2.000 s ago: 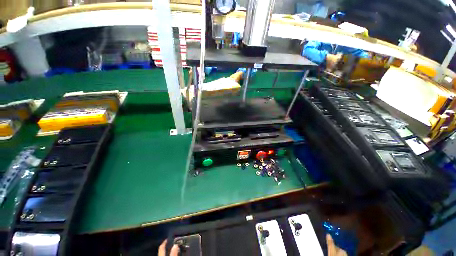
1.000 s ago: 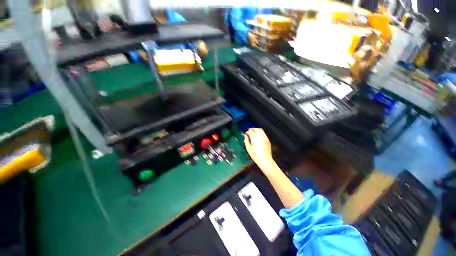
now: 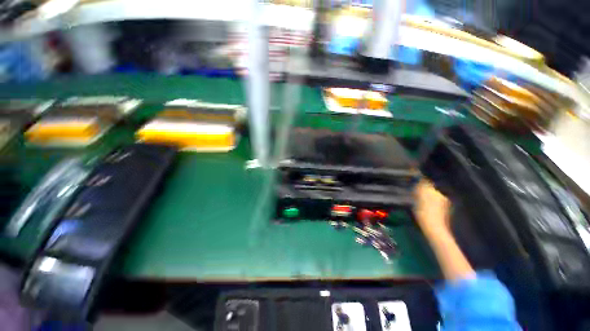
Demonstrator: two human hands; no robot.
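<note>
The view is blurred. My right hand [image 3: 432, 205] is at the right end of the press [image 3: 346, 187], its forearm in a blue sleeve; whether it holds anything cannot be told. My left hand is not in view. The lap tray [image 3: 291, 313] lies at the bottom, cut off by the picture's edge. It holds two white back covers, one [image 3: 349, 318] beside the other [image 3: 394, 317], each with a dark camera cluster. A dark phone-sized unit [image 3: 242, 315] lies at its left end. Loose lens parts [image 3: 375, 236] lie before the press on the green mat.
A long black tray [image 3: 97, 226] with phone-sized panels lies at the left. Yellow-edged stacks [image 3: 187, 132] stand behind it. Stacked black trays [image 3: 501, 181] stand right of the press. A white post [image 3: 259, 90] rises left of the press. Blue-sleeved people are across the bench.
The view has swung left and shows the left tray again. My right hand, away from the tray since the oldest frame, is now against the press's right end. My left hand has left the picture.
</note>
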